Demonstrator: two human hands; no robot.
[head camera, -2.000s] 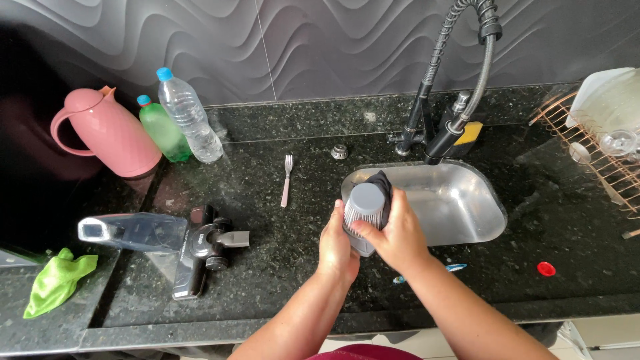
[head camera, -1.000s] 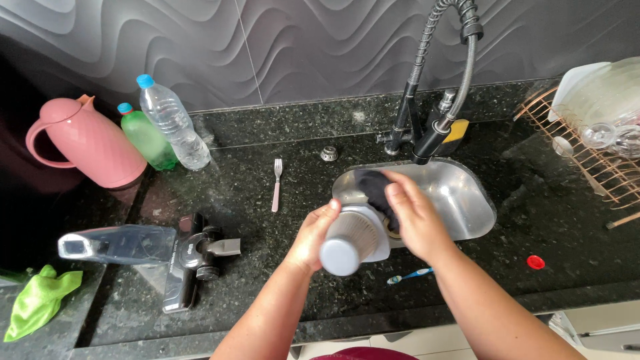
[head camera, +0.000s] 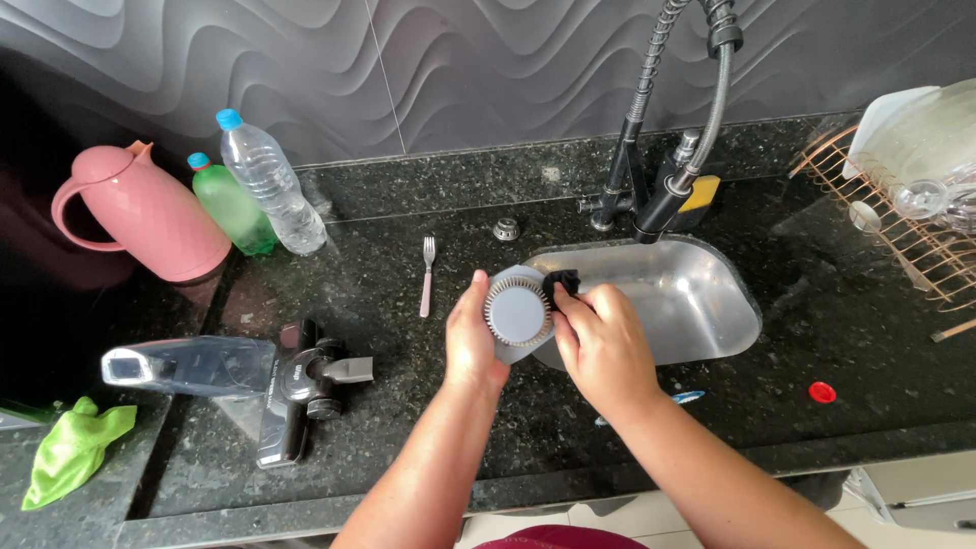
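Over the near left edge of the steel sink (head camera: 686, 297), my left hand (head camera: 474, 335) grips a pleated vacuum filter (head camera: 518, 311) by its grey rim, with the round end toward me. My right hand (head camera: 602, 335) pinches a black cloth-like piece (head camera: 561, 285) against the filter's right side. A toothbrush (head camera: 686, 397) lies on the counter, partly hidden under my right forearm. Left of my hands are a fork (head camera: 428, 278), a vacuum floor head (head camera: 297, 385) and a clear vacuum dust container (head camera: 191, 367).
A black spring faucet (head camera: 663, 202) stands behind the sink, beside a yellow sponge (head camera: 699, 194). A wire dish rack (head camera: 892, 221) is at right, a red cap (head camera: 822, 392) nearer. At left are a pink thermos jug (head camera: 152, 210), two bottles (head camera: 271, 179) and a green cloth (head camera: 76, 450).
The filter, tilted toward the lower left a second ago, now has its round end facing up. My right hand has shifted from over the black piece to pinching it at the filter's edge.
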